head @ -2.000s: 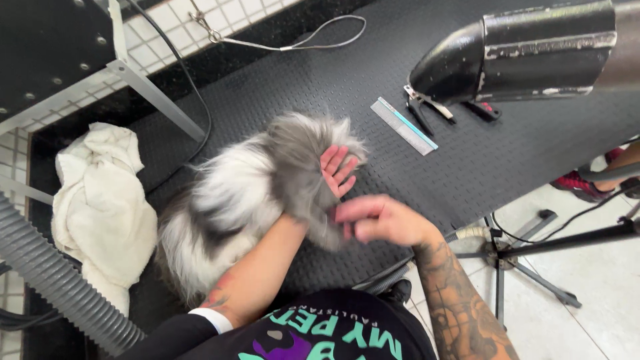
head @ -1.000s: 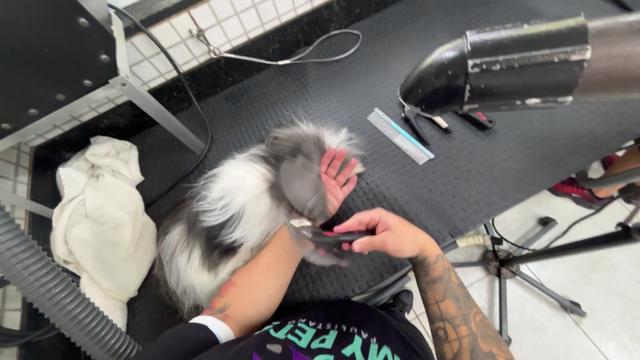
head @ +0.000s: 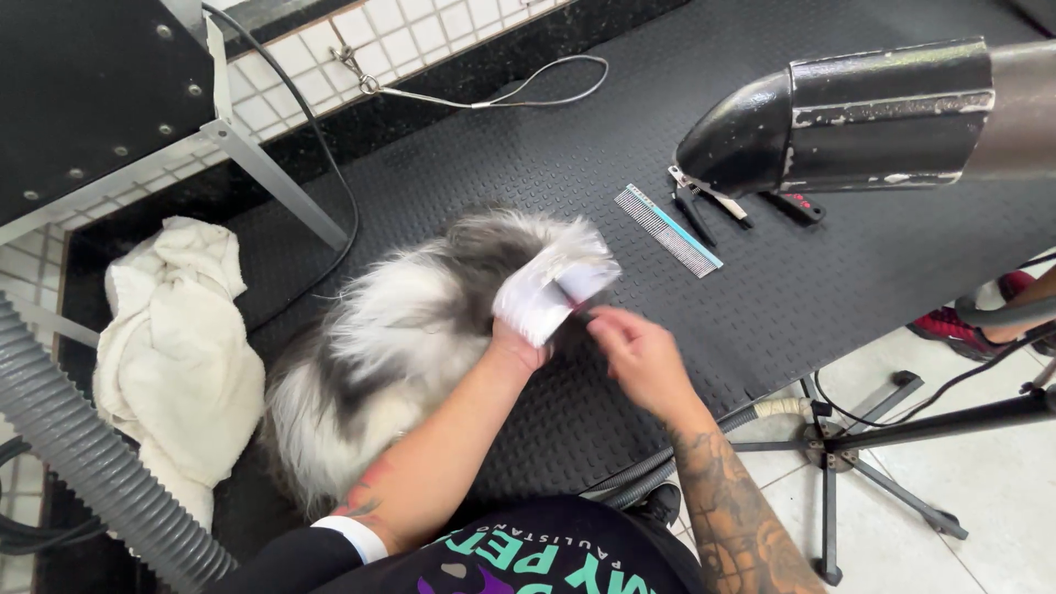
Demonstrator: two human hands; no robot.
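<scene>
A long-haired grey and white dog (head: 396, 330) is on the black textured grooming table (head: 528, 157), its head end toward the middle. My left hand (head: 521, 342) is at the dog's head end, its fingers mostly hidden behind a pale, motion-blurred brush head. My right hand (head: 639, 351) grips the dark handle of this grooming brush (head: 544, 293), which is over my left palm and against the fur. A metal comb with a blue spine (head: 668, 231) lies beyond my hands, beside nail clippers (head: 701, 206) and a dark-handled tool (head: 796, 206).
The black dryer nozzle (head: 833, 124) hangs over the tools at upper right. A cream towel (head: 181, 355) lies left of the dog, near a grey ribbed hose (head: 99, 445). A cable loop (head: 544, 87) rests at the back edge. A wheeled stand (head: 833, 450) and another person's shoe (head: 953, 330) are at right.
The brush has moved up from beside my left wrist onto my left palm and the dog's head end. My left fingers, spread in plain view a second ago, are now mostly covered.
</scene>
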